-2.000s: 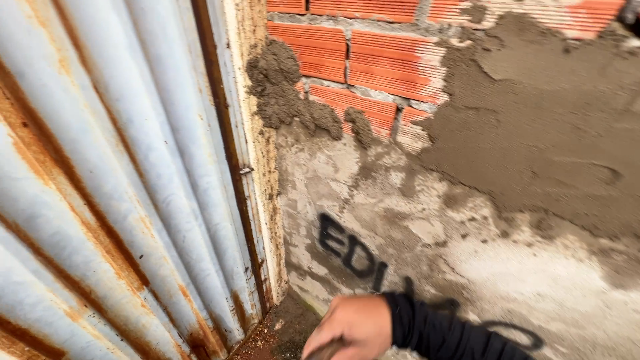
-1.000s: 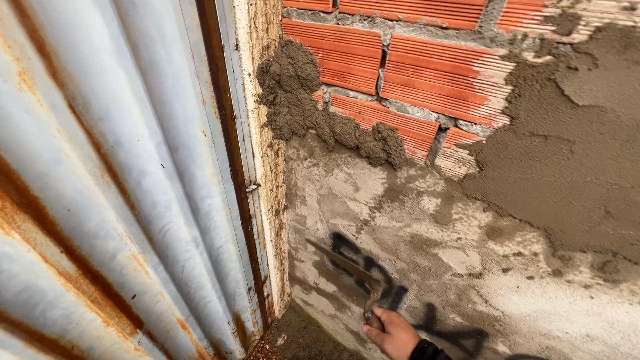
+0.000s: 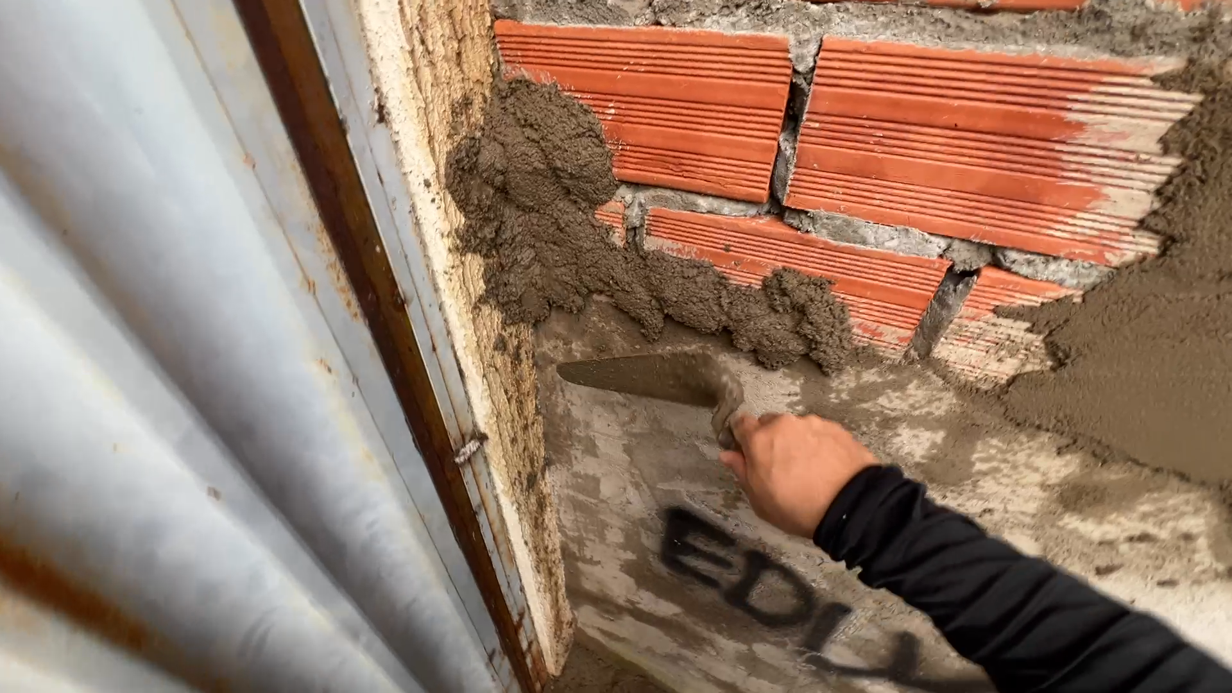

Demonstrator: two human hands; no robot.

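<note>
My right hand (image 3: pixel 799 470), in a black sleeve, grips the handle of a mason's trowel (image 3: pixel 654 375). The blade points left, edge toward me, just below a ridge of wet mortar (image 3: pixel 703 294) on the wall. That ridge joins a thick lump of mortar (image 3: pixel 539 183) at the left, against the rough post beside the metal sheet. Red hollow clay bricks (image 3: pixel 693 106) show above and to the right of the mortar. Whether the blade touches the wall cannot be told. My left hand is out of view.
A rusty corrugated metal sheet (image 3: pixel 192 337) with a brown steel frame (image 3: pixel 385 346) fills the left side, beside a rough plastered post (image 3: pixel 491 327). Spread mortar (image 3: pixel 1145 366) covers bricks at the right. The old plaster below (image 3: pixel 616 539) bears black painted writing.
My right hand has risen from low on the wall, bringing the trowel up to just beneath the mortar ridge. The view has moved closer to the wall.
</note>
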